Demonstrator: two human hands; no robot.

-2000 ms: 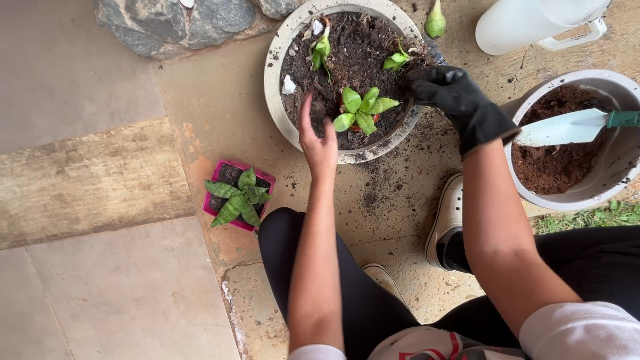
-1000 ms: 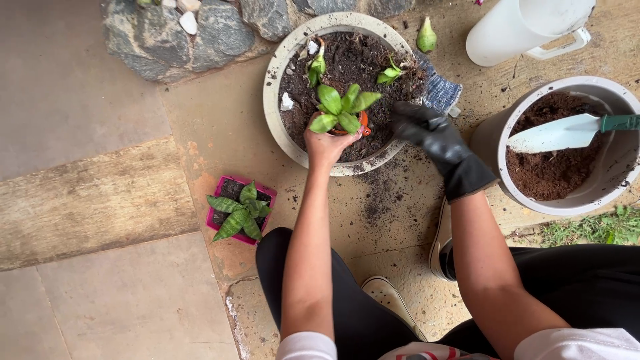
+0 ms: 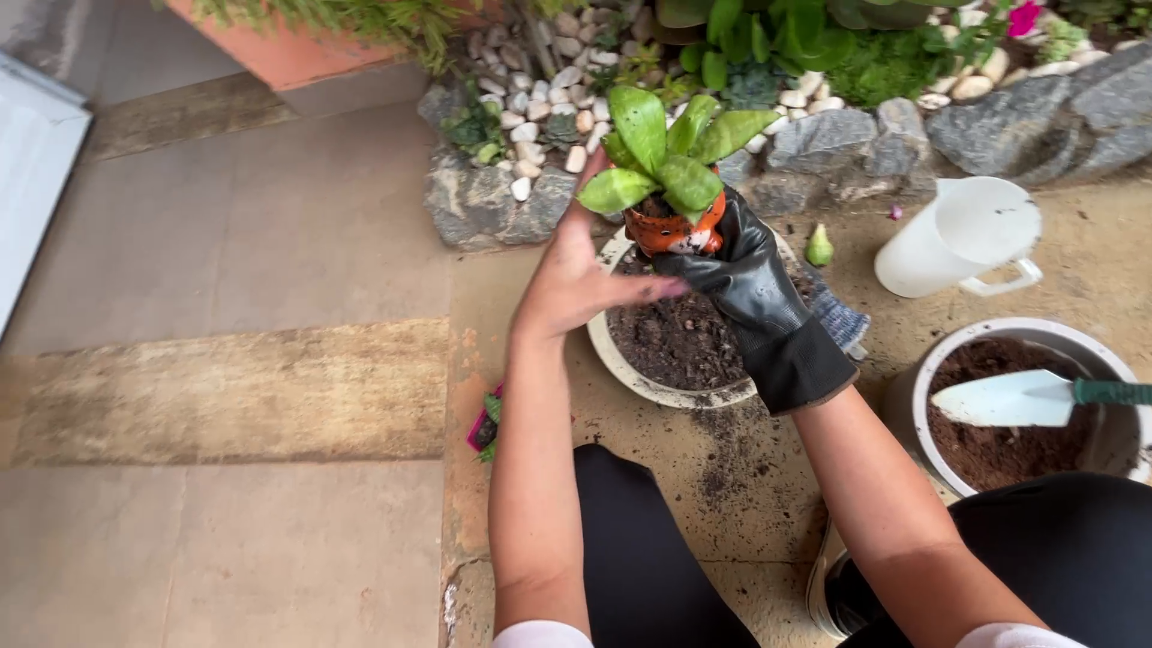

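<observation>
A small orange pot [image 3: 670,229] with a leafy green plant [image 3: 661,153] is raised above a round planter [image 3: 621,364] of dark soil. My right hand [image 3: 751,279], in a black glove, grips the pot from the right and below. Bare, my left hand [image 3: 580,270] is spread at the pot's left side, its thumb pointing below the pot and its fingertips partly hidden behind leaves; whether it touches the pot I cannot tell. A blue-grey knit glove [image 3: 839,315] lies against the planter's right edge.
At right, a grey bucket [image 3: 918,405] of brown soil holds a trowel [image 3: 1012,399]. A white plastic jug [image 3: 945,238] and a green cutting [image 3: 819,246] are beyond it. Stones [image 3: 823,144] edge a garden bed. A pink pot [image 3: 477,430] is partly behind my left forearm.
The orange pot with its plant has been lifted from the planter's soil and moved up and away. My right hand has come onto it; my left hand has opened. The view has shifted.
</observation>
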